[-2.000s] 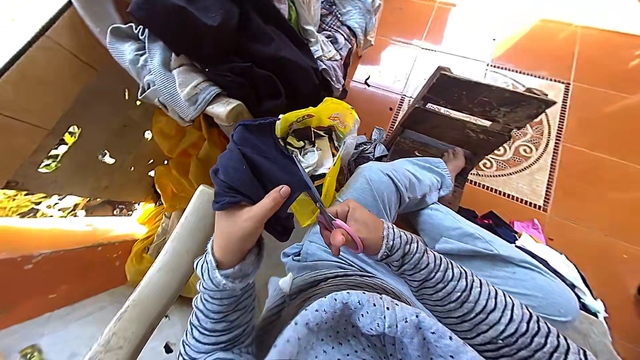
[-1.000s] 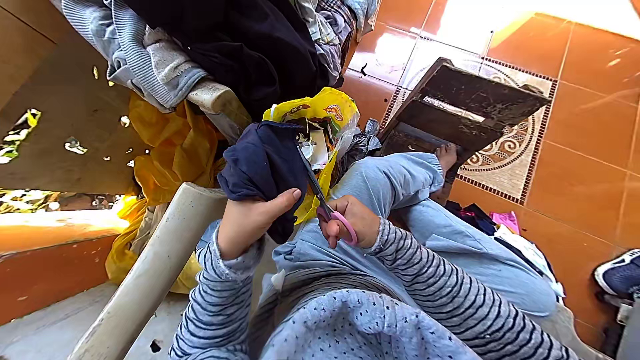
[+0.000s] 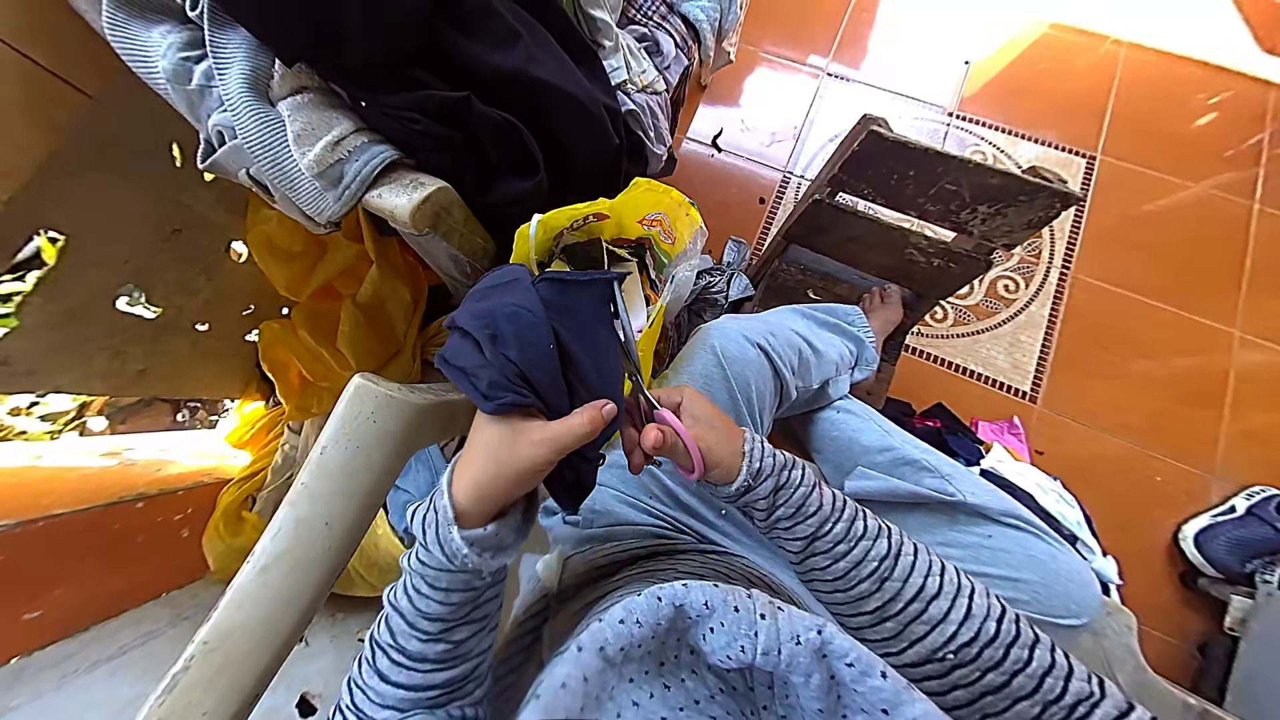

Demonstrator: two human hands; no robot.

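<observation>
My left hand grips a dark navy cloth from below, its thumb lying over the lower part of the fabric. The pink-handled scissors are in my right hand, their blades pointing up along the cloth's right edge. Whether the blades are parted there is hard to tell. Just beyond the cloth stands a yellow plastic bag with mixed items inside, partly hidden by the fabric.
A plastic chair's armrest runs at the left. Dark and grey clothes are heaped ahead, with orange-yellow cloth below. A worn wooden stool stands on the tiled floor, near more clothes and a shoe.
The navy cloth is bunched more in my left hand than in the earliest frame. The scissors remain in my right hand beside its edge. The shoe at the right was out of view in the earliest frame.
</observation>
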